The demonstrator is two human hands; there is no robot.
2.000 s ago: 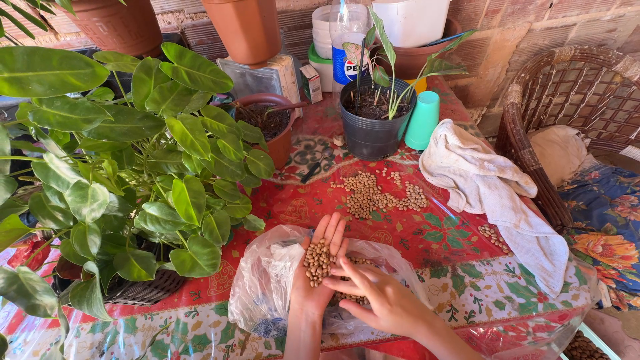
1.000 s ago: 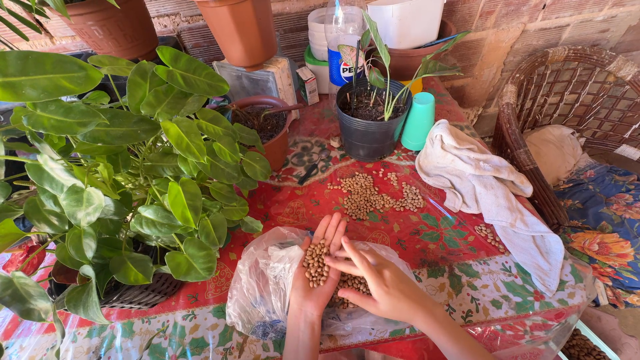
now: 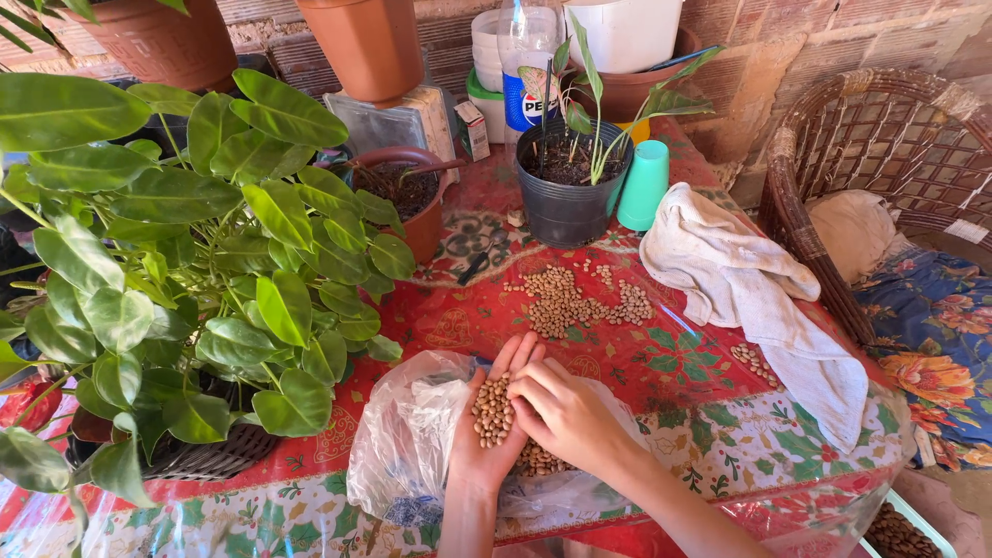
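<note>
My left hand point(image 3: 488, 434) is palm up, cupping a heap of light brown beans point(image 3: 494, 412) above a clear plastic bag point(image 3: 403, 426). The fingers of my right hand point(image 3: 570, 411) are bent over the edge of that heap; whether they pinch a bean cannot be told. More beans point(image 3: 542, 459) show in the bag under my hands. Beyond my fingertips a loose pile of beans point(image 3: 562, 301) lies on the red patterned tablecloth point(image 3: 465, 325), and a smaller group of beans point(image 3: 753, 364) is beside a whitish cloth point(image 3: 728, 256).
A large leafy plant point(image 3: 232, 256) in a dark basket fills the left. A black plant pot point(image 3: 570, 201), teal cup point(image 3: 644, 186) and Pepsi bottle point(image 3: 527, 85) stand at the back. On the right is a wicker chair point(image 3: 806, 225); a tray of darker beans point(image 3: 899, 535) is low right.
My right hand's fingers have drawn in over the beans in my left palm, from a more spread pose. The left hand remains palm up with its heap.
</note>
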